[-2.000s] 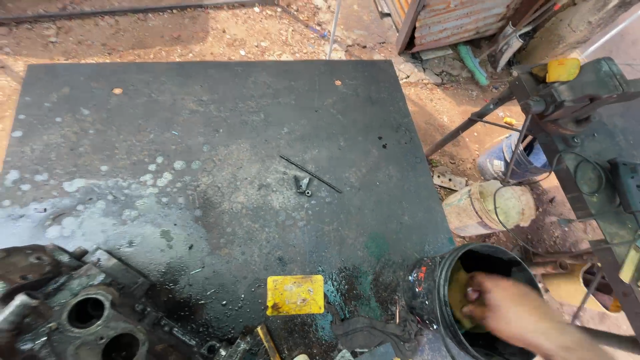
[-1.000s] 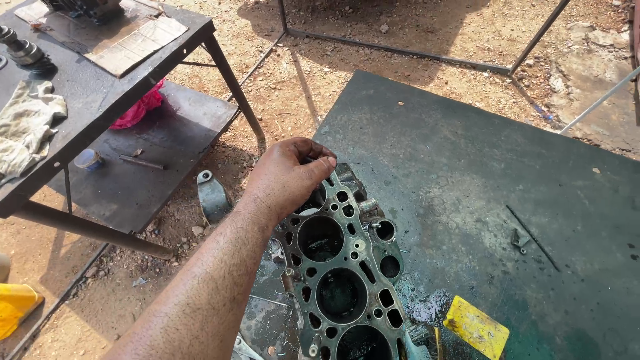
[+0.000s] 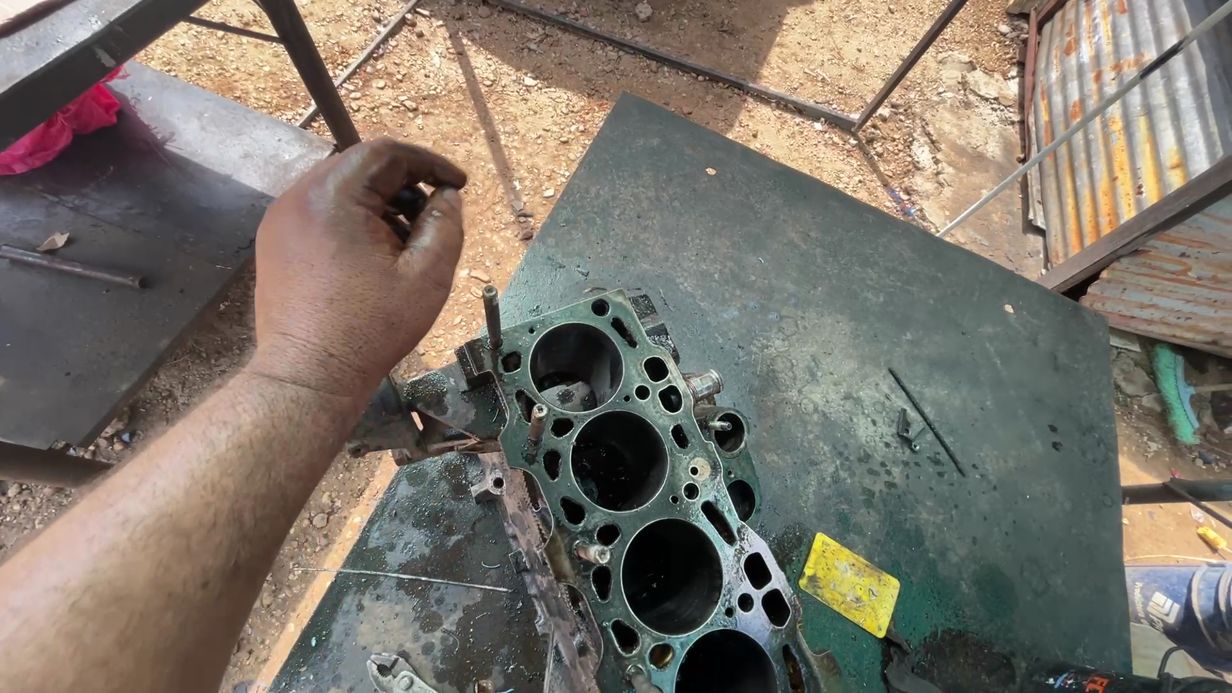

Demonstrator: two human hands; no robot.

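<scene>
My left hand (image 3: 361,241) is held above and to the left of the far end of an engine block (image 3: 693,500), back of the hand up, fingers curled and thumb close to the index fingertip. Whether something dark sits inside the curl cannot be told. My right hand is out of view. The block shows open cylinder bores and upright studs (image 3: 492,318). A yellow plastic card (image 3: 849,584) lies at its right. Farther right on the dark table (image 3: 828,289) are a thin dark rod (image 3: 926,422) and a small metal part (image 3: 908,430).
Pliers (image 3: 395,672) and a thin wire (image 3: 404,577) lie left of the block. A metal bench (image 3: 144,221) with a steel bar (image 3: 72,267) and pink cloth (image 3: 67,125) stands at the left. Corrugated sheeting (image 3: 1136,115) and a blue bucket (image 3: 1179,602) are at the right.
The view has swung left since the first frame, where my right hand was at a black bucket. My left hand has moved from the block's far end to the left of it.
</scene>
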